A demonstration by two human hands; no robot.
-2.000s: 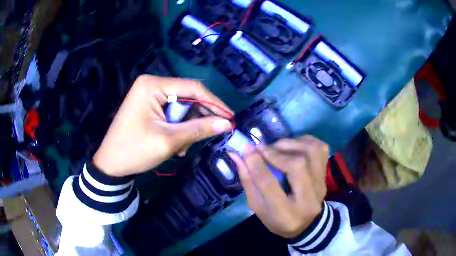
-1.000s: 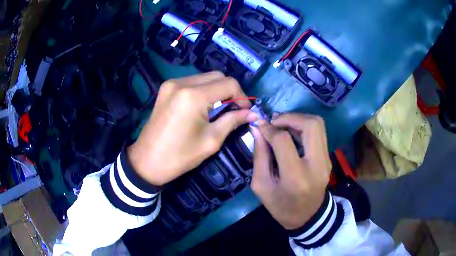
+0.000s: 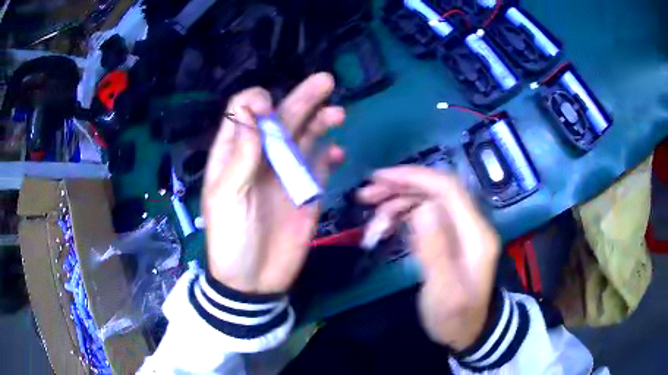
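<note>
My left hand (image 3: 256, 198) is raised at centre left, palm partly showing, and holds a blue cell (image 3: 289, 162) slanting across its fingers. A thin dark lead shows at the cell's upper end. My right hand (image 3: 454, 256) is blurred, fingers loosely curled and apart, with nothing clearly in it. A filled housing (image 3: 498, 160) with a blue cell along its right side and a pale-centred oval lies beyond my right hand, its red lead and white connector stretching left. Black housings (image 3: 355, 201) between my hands are partly hidden.
Several filled housings (image 3: 480, 69) lie at the upper right on the green mat (image 3: 608, 80). Dark loose housings (image 3: 249, 44) are heaped at the back. At left are a cardboard carton (image 3: 99, 242) of blue cells, a clear bag (image 3: 150, 267) and a loose cell (image 3: 182, 212). Yellowish cloth (image 3: 615, 242) hangs at right.
The view has shifted left. My hands have moved apart, away from the housing they covered, which now shows its cell and lead. My left hand now has a cell lying across its fingers.
</note>
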